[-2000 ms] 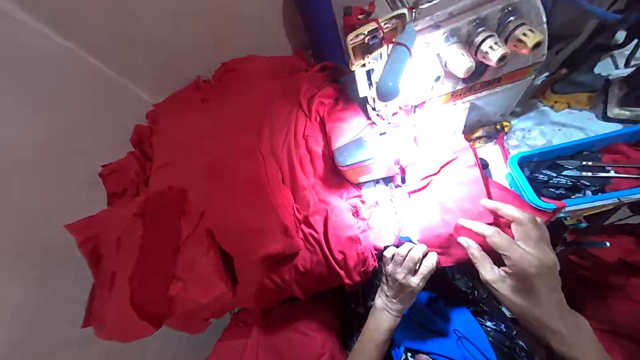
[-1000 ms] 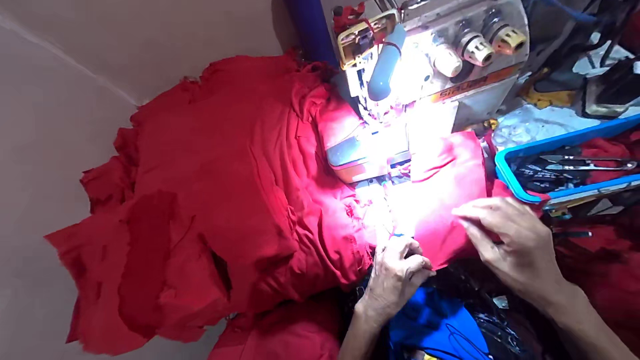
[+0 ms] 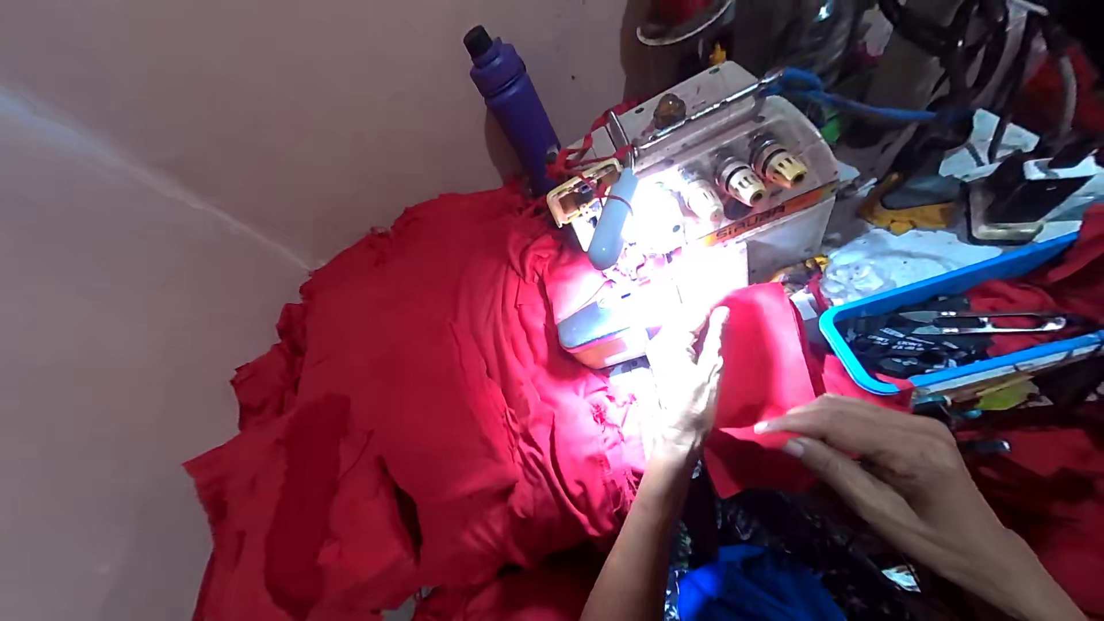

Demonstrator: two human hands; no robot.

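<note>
An overlock sewing machine (image 3: 742, 181) stands at upper centre, its needle area washed out by a bright lamp. My left hand (image 3: 690, 379) lies with extended fingers on red fabric beside the presser foot area; glare hides what its fingertips touch. Thumb and index finger of my right hand (image 3: 776, 435) pinch the lower edge of a red fabric piece (image 3: 763, 354) that lies right of the needle area. A large heap of red fabric (image 3: 414, 362) is bunched to the left of the machine.
Right of the machine sits a blue-rimmed tray (image 3: 957, 285) holding thread snips (image 3: 992, 323), black labels and red scraps. A purple bottle (image 3: 517, 103) stands behind the machine by the wall. Blue cloth (image 3: 750, 586) and black plastic lie below my hands.
My left hand has moved up along the fabric toward the needle area, its fingers now extended. My right hand now pinches the fabric's lower edge. The view has shifted, showing more of the bottle.
</note>
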